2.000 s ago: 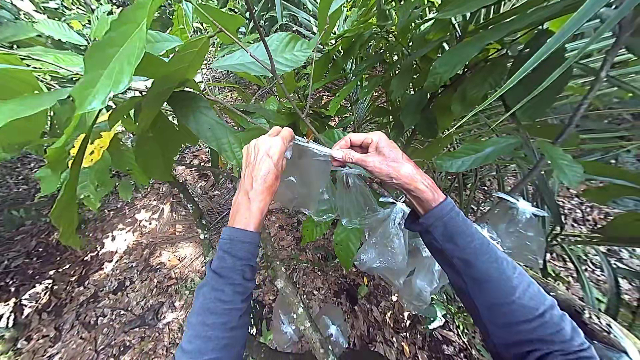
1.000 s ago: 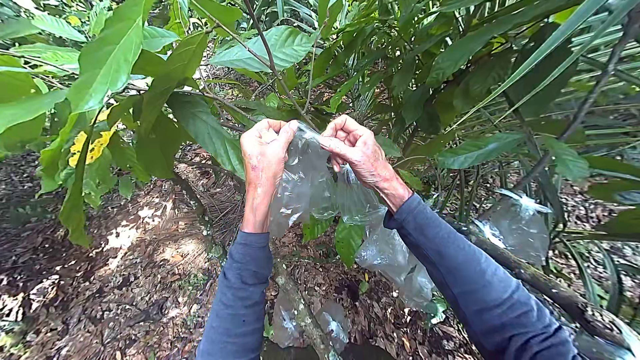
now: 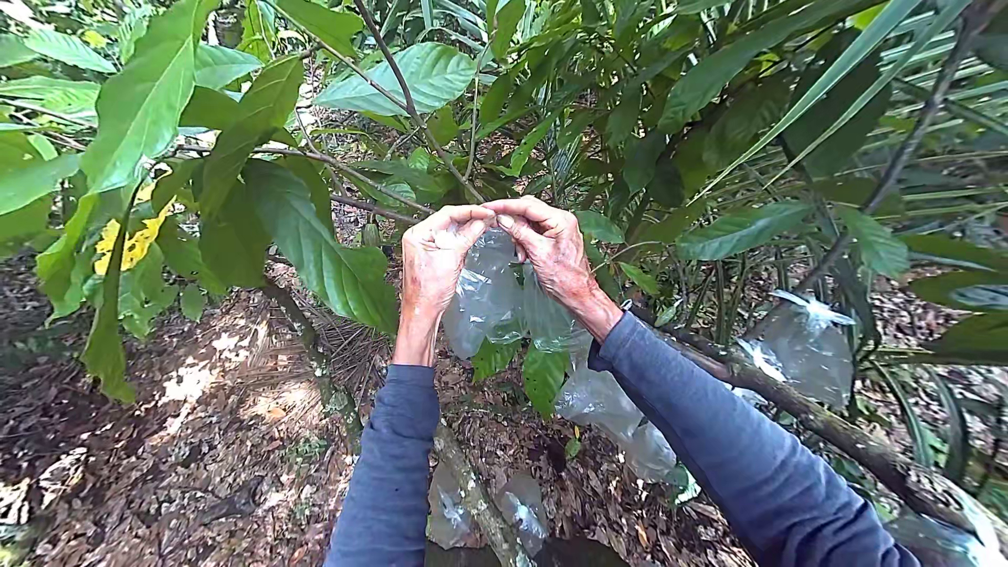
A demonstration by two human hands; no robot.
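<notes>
At the centre, my left hand [image 3: 439, 256] pinches the gathered top of a clear plastic bag [image 3: 482, 295], which hangs below the fingers. The fingertips of my right hand [image 3: 551, 248] meet those of the left at the bag's top and pinch there too. Another clear bag [image 3: 547, 315] hangs under my right hand. More clear bags [image 3: 602, 402] hang lower, beside my right forearm. A tied bag [image 3: 807, 346] with a knotted top is at the right, by a branch. Two more bags [image 3: 524, 508] show low down near a thin trunk.
A thick branch [image 3: 787, 402] runs from the middle to the lower right. Large green leaves [image 3: 323, 244] hang at the left, close to my left hand. A thin trunk [image 3: 476, 500] rises from the bottom. Dry leaf litter [image 3: 189, 457] covers the ground.
Two seconds ago the bag's top was stretched flat between my hands; now it is gathered and my fingertips have come together. My right hand has moved left toward my left hand.
</notes>
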